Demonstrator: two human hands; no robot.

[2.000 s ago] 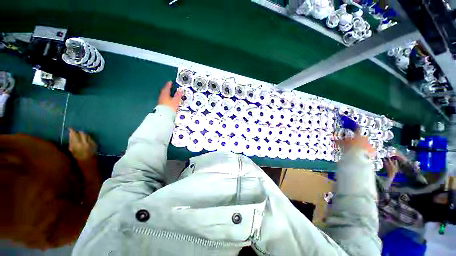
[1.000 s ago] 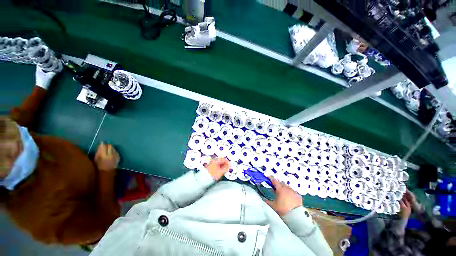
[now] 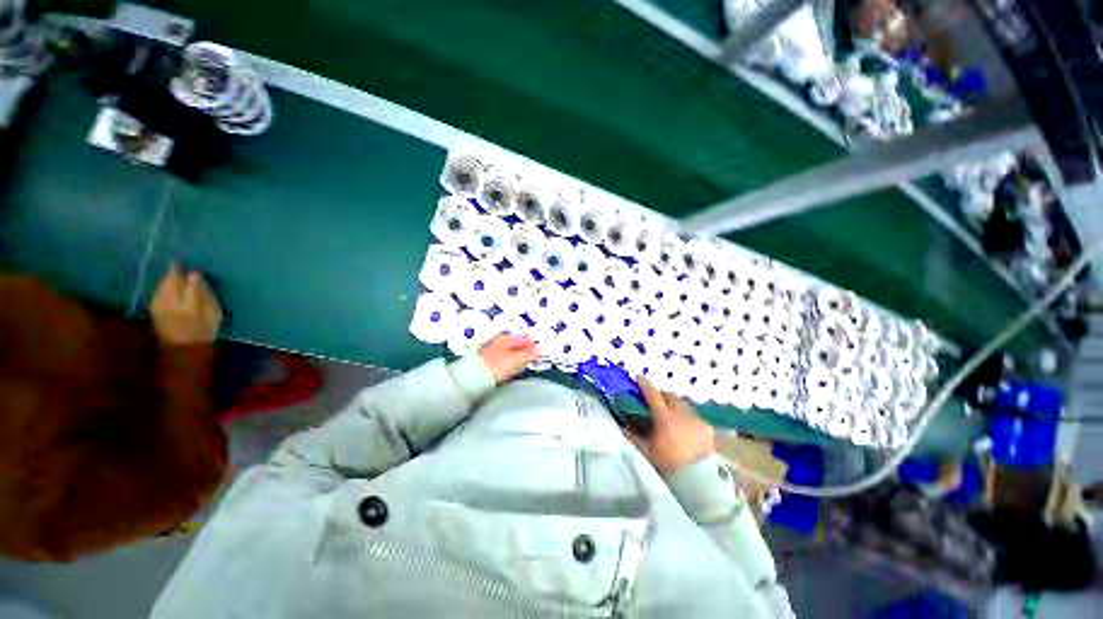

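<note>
Rows of white housings (image 3: pixel 629 290) with dark or bluish centres cover the green bench (image 3: pixel 327 218) in front of me. Those in the back row at the left have darker, shiny centres. My right hand (image 3: pixel 677 429) is closed around a blue hand tool (image 3: pixel 608 377) at the front edge of the rows, its blue end pointing left towards the housings. My left hand (image 3: pixel 508 356) is at the front row, left of the tool, fingers curled; whether it holds a housing is too blurred to tell.
A pale hose (image 3: pixel 901 453) curves at the right. A metal upright (image 3: pixel 865 175) crosses behind the rows. A black and silver fixture (image 3: pixel 151 103) and stacked white rings (image 3: pixel 224 87) stand at left. A neighbour's hand (image 3: pixel 185 305) rests near the bench edge. Blue bins (image 3: pixel 1026 423) are at right.
Since two seconds ago, my right hand with the blue tool has come from the right end of the rows to the front middle. My left hand has moved from the rows' left end to the front row.
</note>
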